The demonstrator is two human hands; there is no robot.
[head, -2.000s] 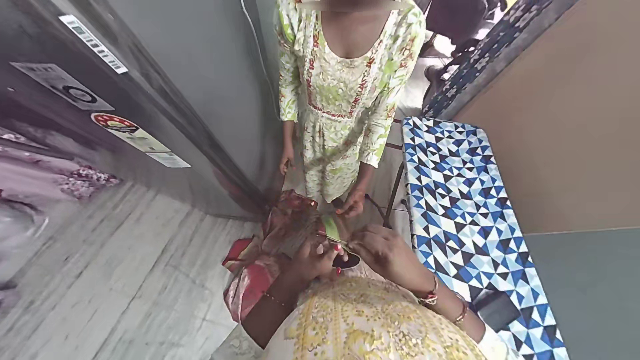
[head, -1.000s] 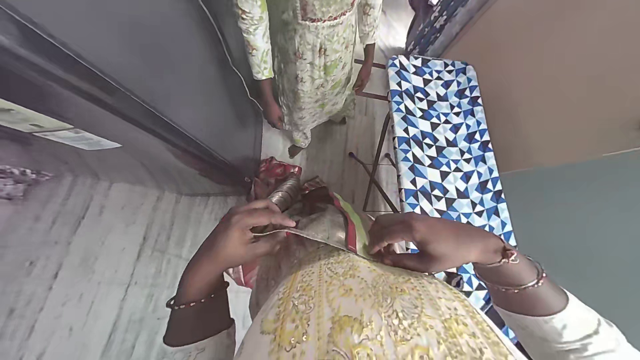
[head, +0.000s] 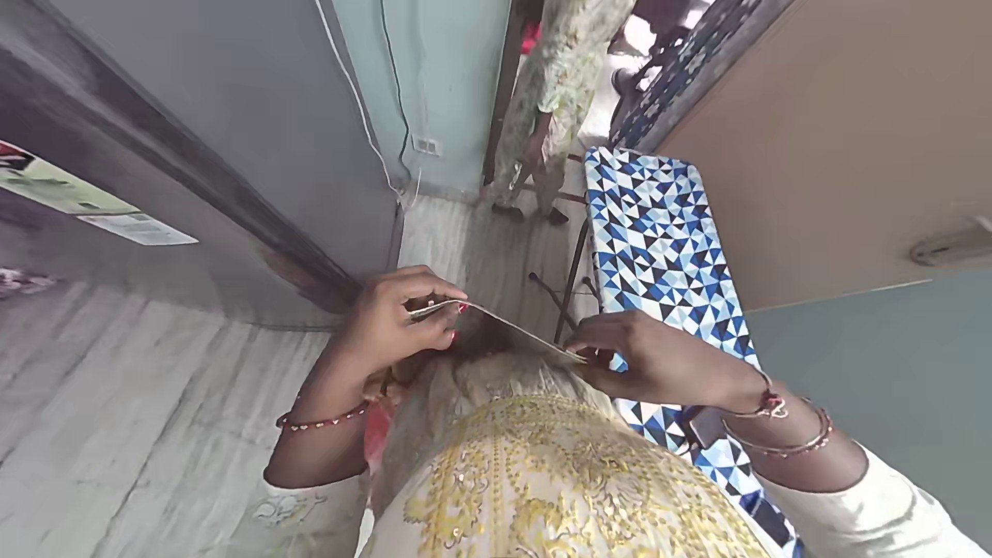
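Observation:
Between my hands a thin strip of cloth with a pale edge (head: pixel 515 327) is stretched, sloping down to the right. My left hand (head: pixel 403 318) pinches its left end between thumb and fingers. The right end is pinched in my right hand (head: pixel 643 356). Below the strip lies a sheer, greyish gathered fabric (head: pixel 504 376), close against my yellow-embroidered top (head: pixel 542 473). A bit of red cloth (head: pixel 377 426) shows beside my left forearm. Whether the strip and the sheer fabric are one piece I cannot tell.
An ironing board with a blue, white and black triangle-patterned cover (head: pixel 659 232) stands at the right, a dark object (head: pixel 704 426) on it. A large grey appliance (head: pixel 232 101) is at the left. Ahead, a person in patterned clothes (head: pixel 550 93) stands near a doorway.
The other person, near my hands two seconds ago, is now farther off by the doorway. My hands have moved apart since the first frame, and the cloth edge is stretched between them.

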